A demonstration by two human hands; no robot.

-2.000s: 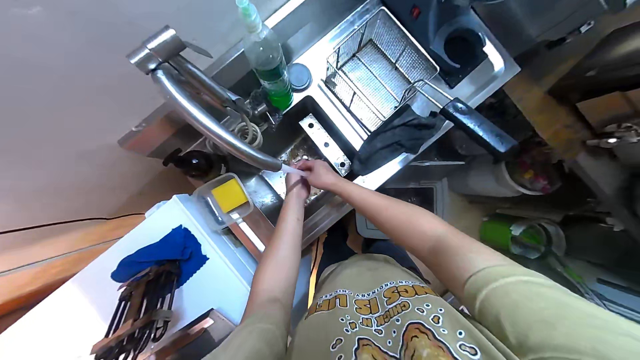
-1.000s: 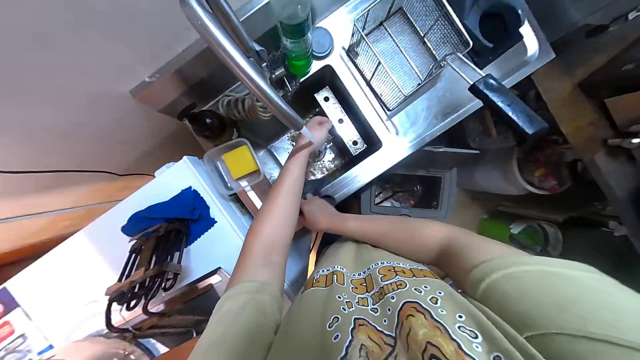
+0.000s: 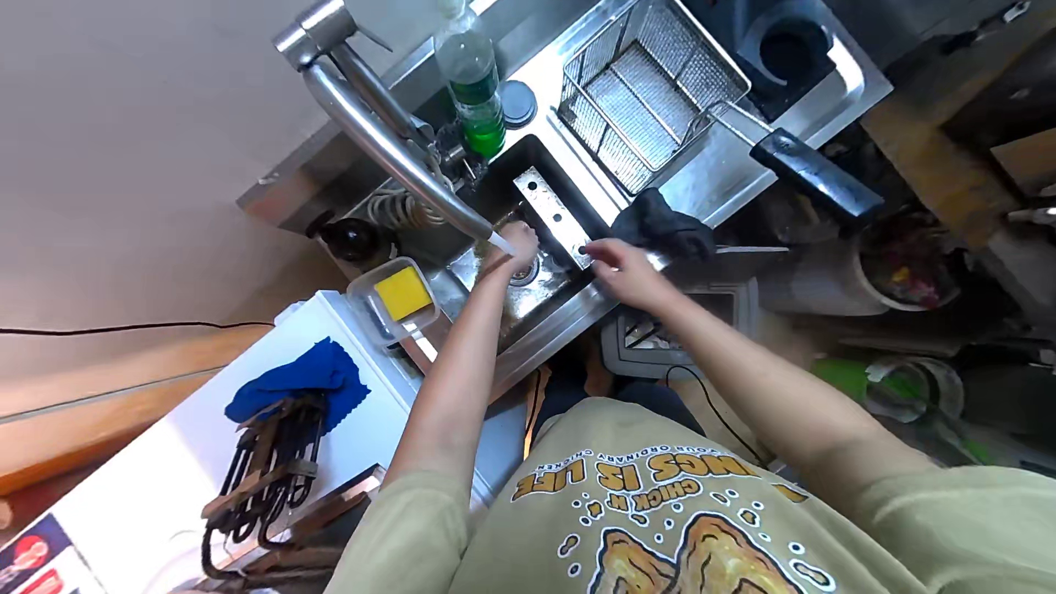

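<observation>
My left hand (image 3: pixel 517 245) is down in the sink basin under the spout of the metal faucet (image 3: pixel 396 153), by the drain; its fingers are partly hidden and any thing in them cannot be made out. Water falls from the spout onto it. My right hand (image 3: pixel 620 271) is at the basin's front right edge, fingers slightly curled, its fingertips at the lower end of a perforated metal strip (image 3: pixel 554 216) that lies in the sink (image 3: pixel 592 301). Whether they grip the strip is unclear. A black cloth (image 3: pixel 660 227) lies just right of this hand.
A wire fryer basket (image 3: pixel 652 99) with a black handle stands on the drainboard. Behind the basin are a bottle of green liquid (image 3: pixel 474 91) and a round lid (image 3: pixel 518 104). Left are a plastic container (image 3: pixel 375 318) with a yellow sponge (image 3: pixel 403 293), a blue cloth (image 3: pixel 305 384) and heating elements (image 3: pixel 276 470).
My hands were together under the spout two seconds ago and are now apart. Since one second ago, my right hand has moved from the sink's front edge to the metal strip's end.
</observation>
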